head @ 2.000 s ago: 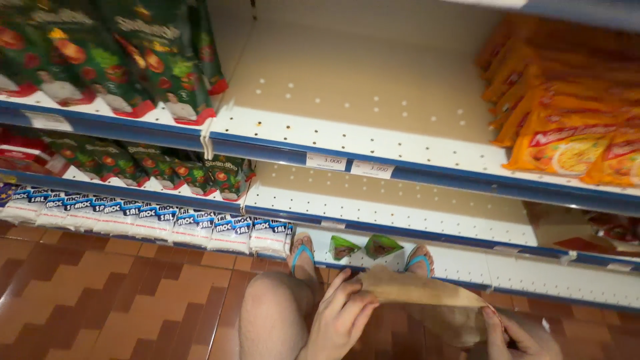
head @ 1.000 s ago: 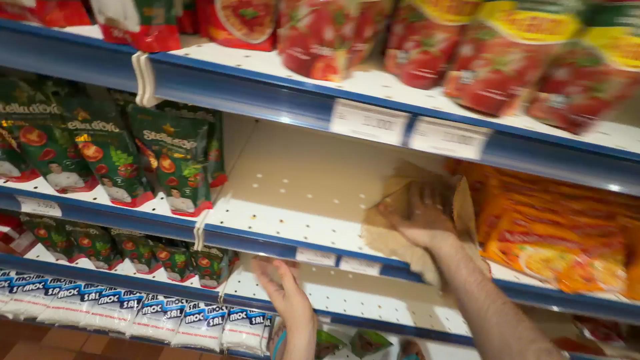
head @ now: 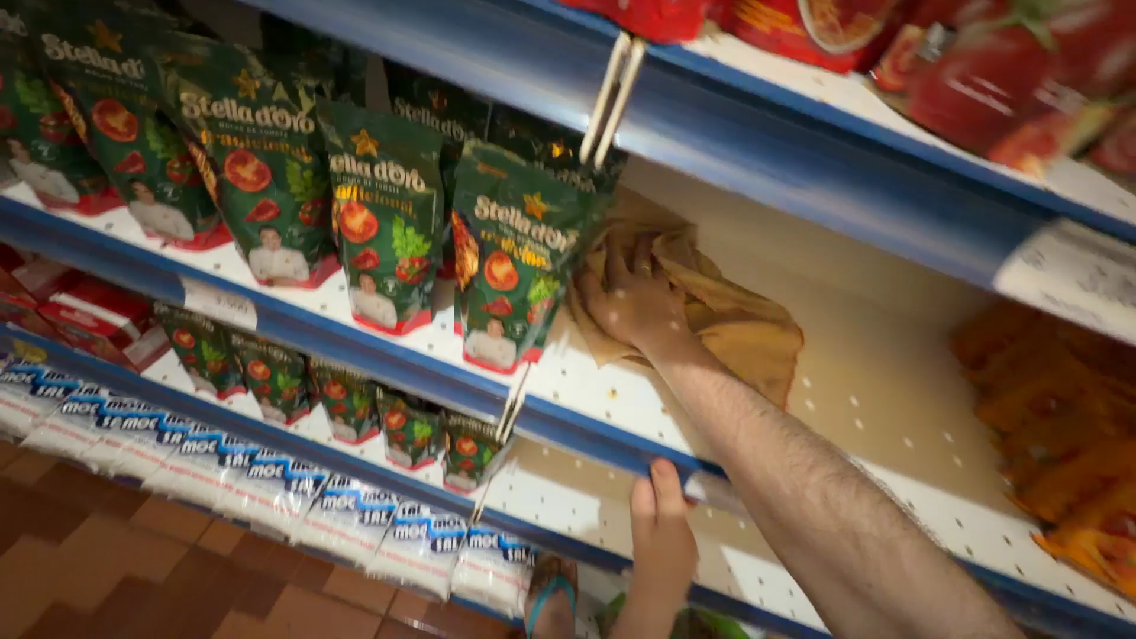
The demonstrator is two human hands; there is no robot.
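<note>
My right hand (head: 635, 297) presses a crumpled tan cloth (head: 741, 333) down at the left part of a white perforated metal shelf (head: 612, 390). Its fingers are spread over the cloth, close to a green tomato sauce pouch (head: 510, 266) that stands upright. Below it, my left hand (head: 663, 532) touches the blue front edge of the same shelf (head: 568, 426) with its fingertips and holds no object that I can see.
Several more green sauce pouches (head: 253, 177) stand at the left. Orange packets (head: 1065, 444) lie at the right. Red pouches (head: 1003, 80) are on the shelf above. Smaller green pouches (head: 271, 377) and salt bags (head: 337, 524) fill lower shelves. A sandalled foot (head: 552, 595) is on the floor.
My right hand has moved the cloth from the shelf's right part, beside the orange packets, to the left beside the green pouches. Two seconds ago both hands were at the cloth, lower down.
</note>
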